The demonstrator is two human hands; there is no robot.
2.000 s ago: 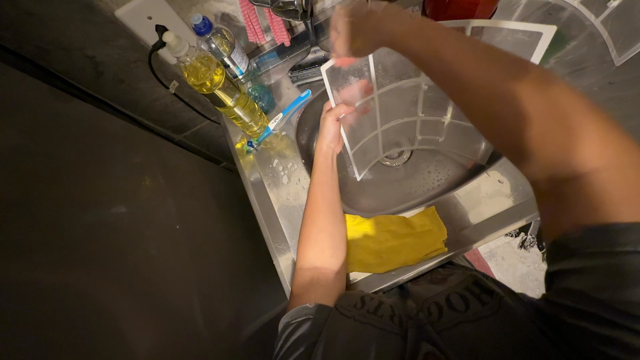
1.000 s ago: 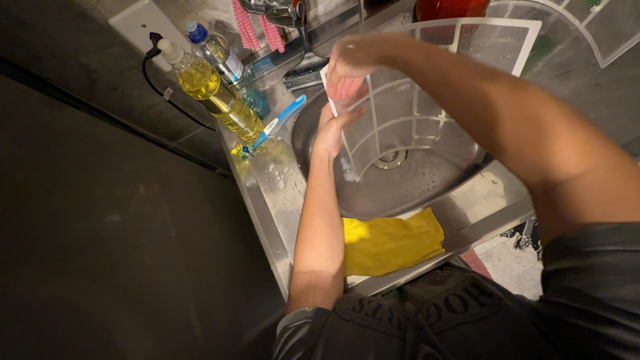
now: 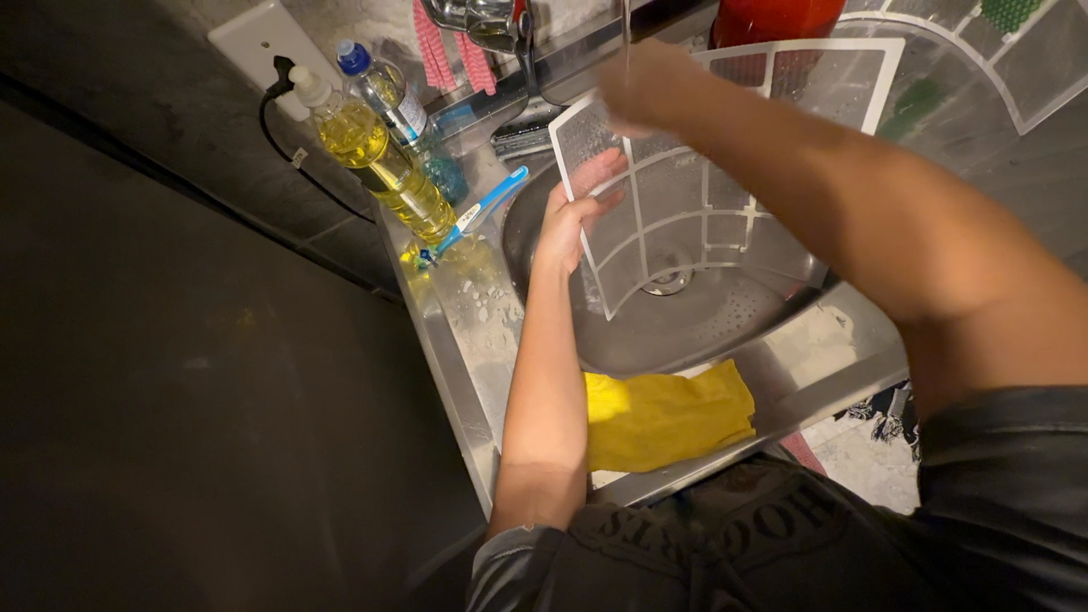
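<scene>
A curved mesh filter panel with a white plastic grid frame (image 3: 639, 204) is held over a stainless steel sink basin (image 3: 680, 340). My left hand (image 3: 578, 208) grips its left edge, thumb on the near side and fingers showing through the mesh. My right hand (image 3: 648, 89), blurred, is at the panel's upper left part, beside a thin stream of water (image 3: 626, 25); its fingers are too blurred to tell whether they hold anything. Droplets cling to the mesh near it. The drain (image 3: 667, 280) shows below the panel.
Left of the basin lie a blue and white toothbrush (image 3: 483, 209), a bottle of yellow liquid (image 3: 387, 170) and a blue-capped bottle (image 3: 382, 89). A yellow cloth (image 3: 667, 416) drapes the front rim. Behind are a red container (image 3: 775, 21) and another mesh panel (image 3: 1007, 72).
My right hand has shifted slightly from where it was against the panel's left edge one second ago. My left hand stays on that edge, its fingers now more spread behind the mesh.
</scene>
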